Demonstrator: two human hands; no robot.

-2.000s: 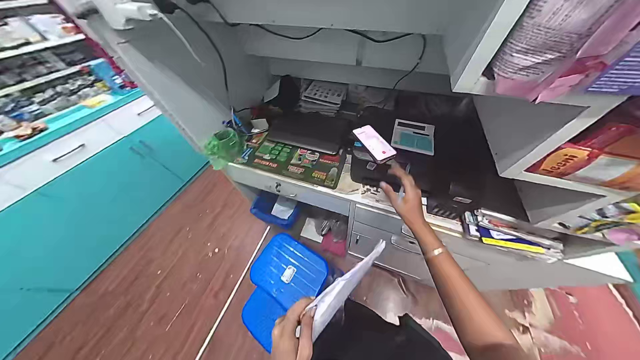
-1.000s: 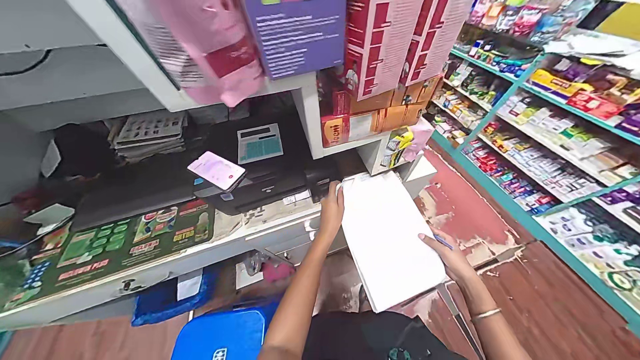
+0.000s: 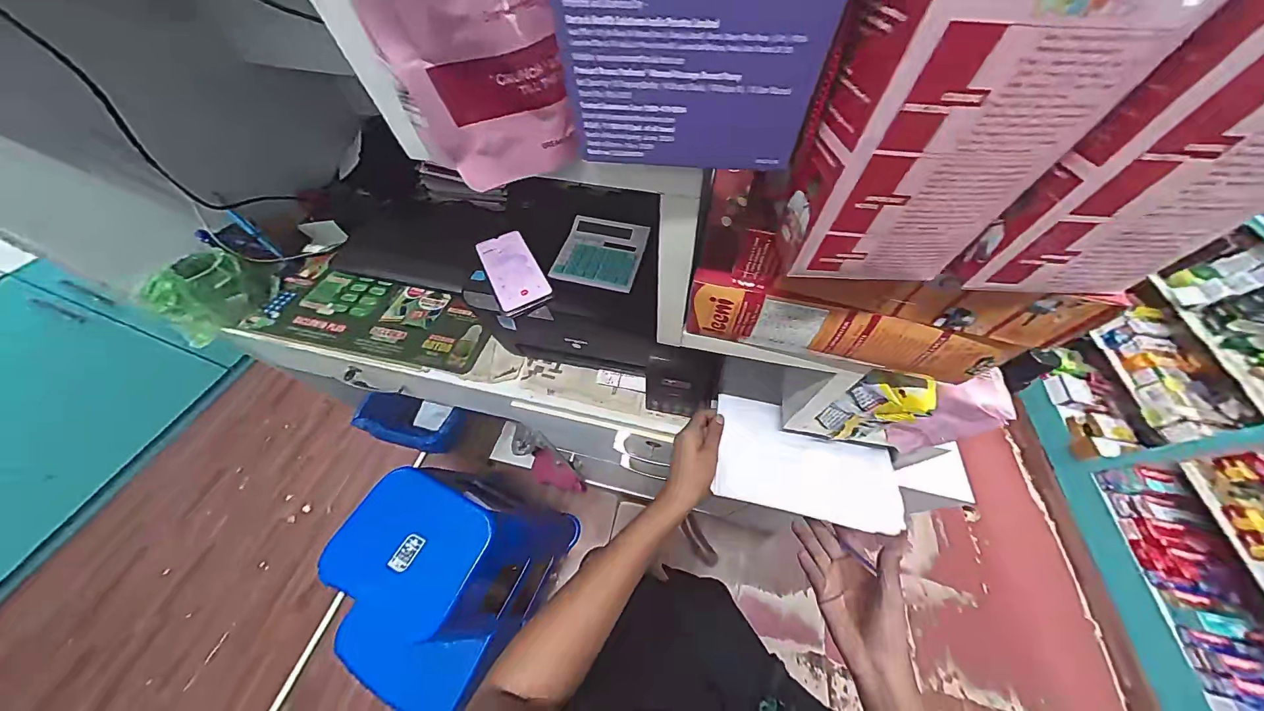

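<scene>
A stack of white paper sheets (image 3: 805, 464) lies at the counter's right end, below the shelf. My left hand (image 3: 697, 454) grips its left edge between thumb and fingers. Just below the stack's lower right corner, my right hand (image 3: 854, 592) is palm up with fingers spread; a thin blue pen (image 3: 857, 555) appears to rest between thumb and fingers. Left of the papers, a smartphone with a lit pink screen (image 3: 514, 273) rests on a black printer (image 3: 583, 331), beside a calculator (image 3: 602, 254).
Boxes and a pink packet (image 3: 474, 89) fill the shelf overhead, which juts out at its post (image 3: 678, 257). Below the counter are drawers (image 3: 592, 449) and a blue plastic stool (image 3: 425, 573). A green plastic bag (image 3: 197, 291) hangs at the counter's left end. Stocked shelves (image 3: 1175, 474) stand right.
Two seconds ago my right hand was by the phone and my left held the papers; a second ago both held them. Now the right hand has moved off their face to below the corner.
</scene>
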